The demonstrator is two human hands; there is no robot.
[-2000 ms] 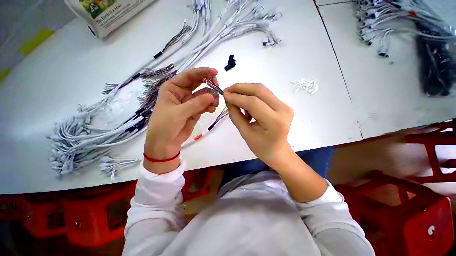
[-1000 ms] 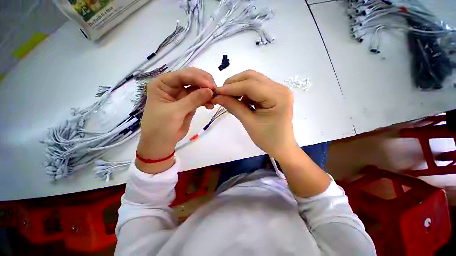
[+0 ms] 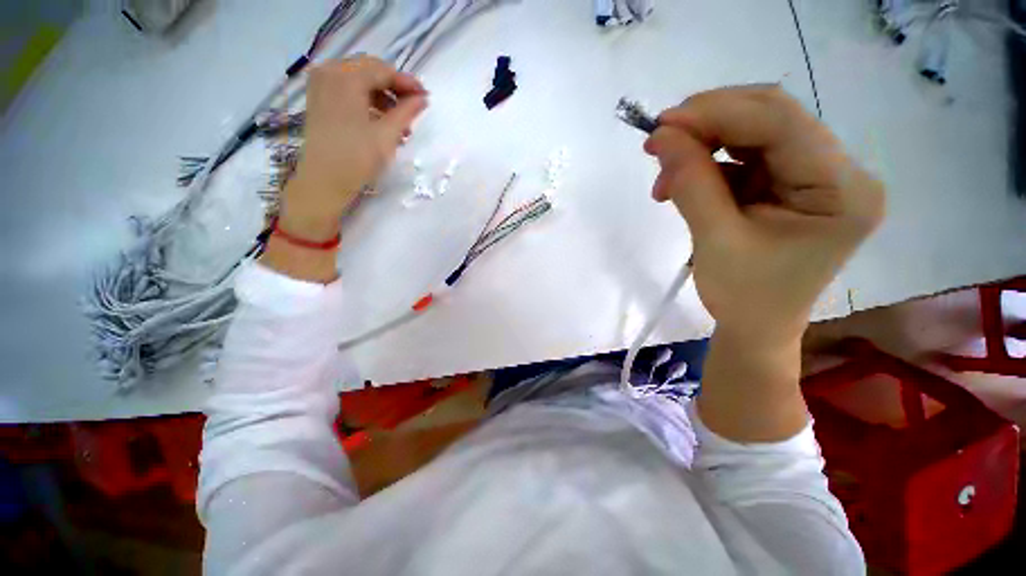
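My right hand [image 3: 765,203] is raised at the right and pinches the end of a white cable [image 3: 650,326]. A short tuft of thin wires [image 3: 633,113] sticks out past the fingertips; the cable hangs down to my lap. My left hand [image 3: 343,135] is at the left above the table, thumb and index fingertips close together; whether it holds anything small cannot be told. A single cable [image 3: 388,327] with an orange-red band and fanned wires lies between my hands. Small white pieces [image 3: 428,180] lie in two little piles. Black connector housings [image 3: 501,82] lie beyond them.
A large heap of white cables [image 3: 146,298] lies at the left, with wire tufts and black bands. More cable ends [image 3: 621,11] lie at the top middle and top right. A box corner [image 3: 158,14] shows top left. Red stools [image 3: 956,484] stand below the table.
My hands have come apart: the left moved up and left, the right moved right and up with the cable end. The view has shifted, and a second white pile shows between them.
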